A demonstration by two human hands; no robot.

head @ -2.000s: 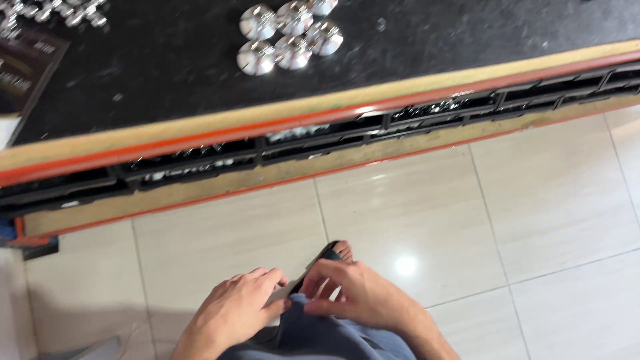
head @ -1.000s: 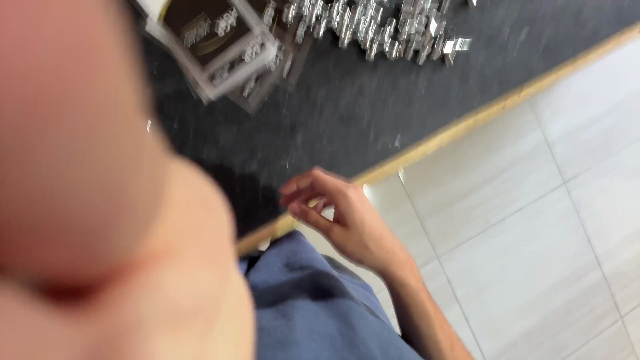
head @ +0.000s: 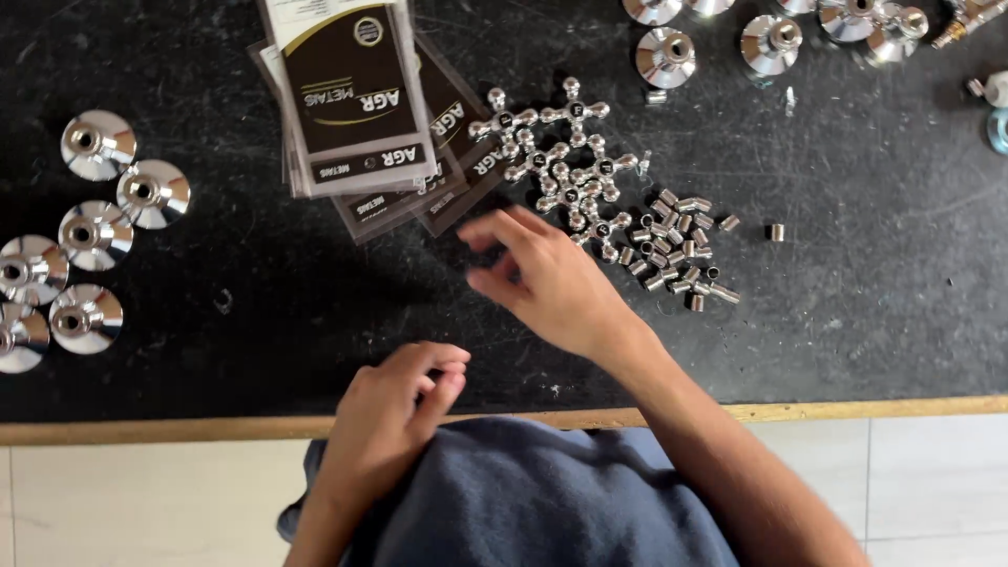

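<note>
My right hand (head: 543,276) hovers over the black bench top, thumb and fingers apart with nothing between them. It is nearest to several chrome cross-shaped tap handles (head: 575,197) and the lower corner of a pile of printed plastic packets (head: 354,102). Low at the bench's front edge is my left hand (head: 402,402), fingers curled and thumb apart from them, holding nothing. To the right of the handles lies a heap of short metal sleeves (head: 677,244). Chrome bell-shaped flanges (head: 96,236) stand in a group at the left.
More chrome flanges (head: 665,57) stand at the back right, near a brass-tipped valve part (head: 969,20). A white and blue object (head: 998,118) lies at the right edge. The bench has a wooden front edge (head: 197,429), with a tiled floor below.
The view has swung to face the bench top. My left hand, large and blurred near the camera a second ago, is now low by the bench edge. My right hand is now over the bench.
</note>
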